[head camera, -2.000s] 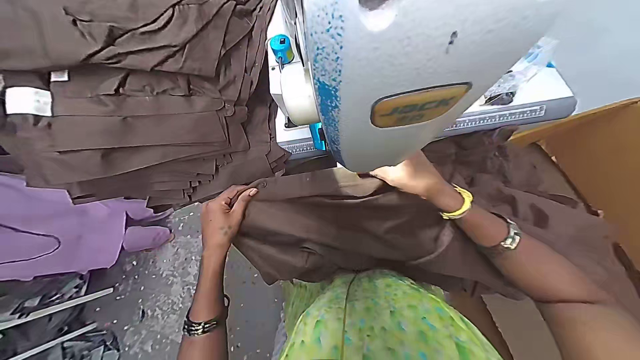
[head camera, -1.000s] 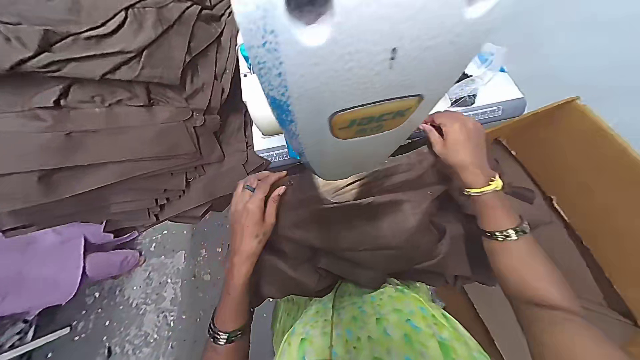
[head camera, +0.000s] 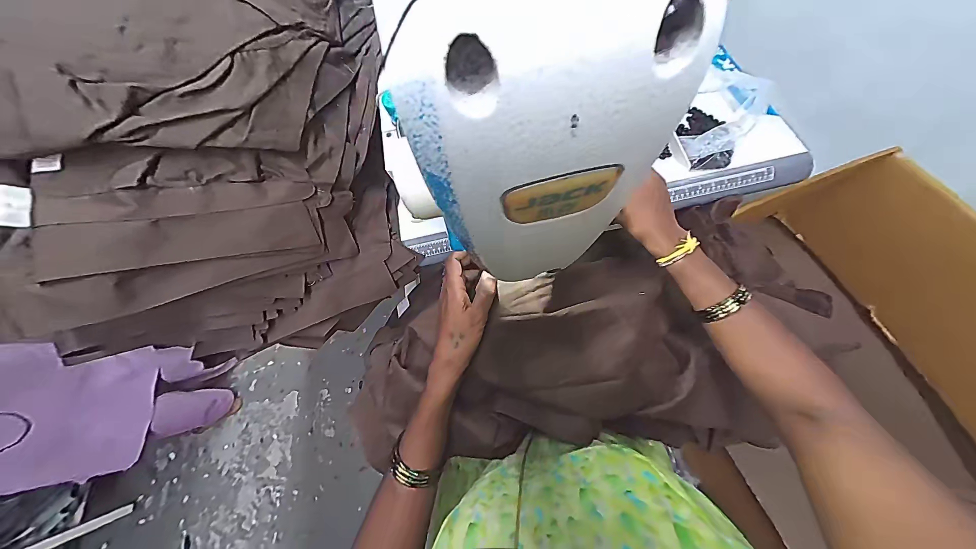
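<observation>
A dark brown cloth garment (head camera: 579, 351) lies bunched across my lap and runs up under the head of a white Jack sewing machine (head camera: 526, 137). My left hand (head camera: 461, 313) is at the cloth's upper left edge, just left of the machine head's lower tip, thumb and forefinger close together; whether they pinch the cloth I cannot tell. My right hand (head camera: 648, 210) reaches behind the right side of the machine head, its fingers hidden there. The needle area is hidden by the head.
A tall stack of folded brown garments (head camera: 191, 213) stands at the left, with a purple cloth piece (head camera: 69, 412) below it. A small clear box with black items (head camera: 709, 137) rests on the machine bed at the right. A cardboard box (head camera: 892, 267) stands at the far right.
My right hand has moved from the cloth's upper edge to behind the right side of the machine head. The cloth now spreads left beyond my left forearm.
</observation>
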